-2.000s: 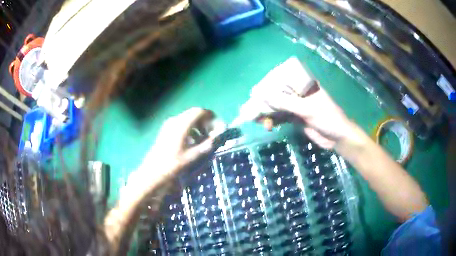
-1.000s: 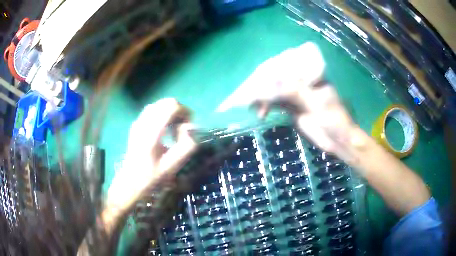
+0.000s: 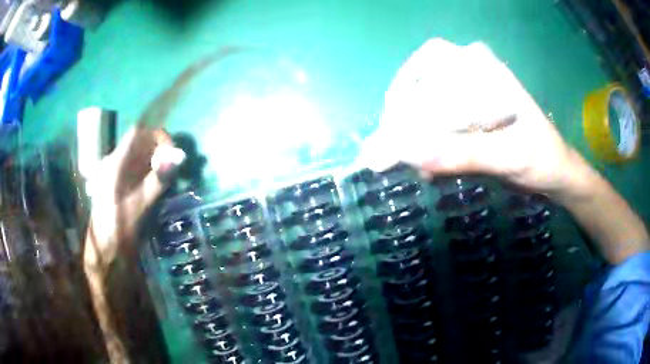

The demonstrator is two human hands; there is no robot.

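The clear tray (image 3: pixel 267 202) lies on the green mat, with black round parts (image 3: pixel 324 252) in close rows and small bright glints at their middles. My right hand (image 3: pixel 513 146), overexposed, is closed around a white squeeze bottle (image 3: pixel 435 89) above the tray's far edge. Its tapered end points down-left toward the top of the middle rows; glare hides the tip. My left hand (image 3: pixel 132 178) is at the tray's far left corner, fingers curled and blurred. A dark patch lies beside its fingertips; I cannot tell whether it is held.
A yellow tape roll (image 3: pixel 604 124) is at the right. A pale block-like object (image 3: pixel 95 135) stands beyond my left hand. Blue bins (image 3: pixel 53 53) are at the upper left. Clear-wrapped items lie at the upper right edge. Strong glare covers the mat beyond the tray.
The view has shifted, showing the tray larger and higher. My left hand has moved left, away from the right hand. The bottle is now at the tray's far edge.
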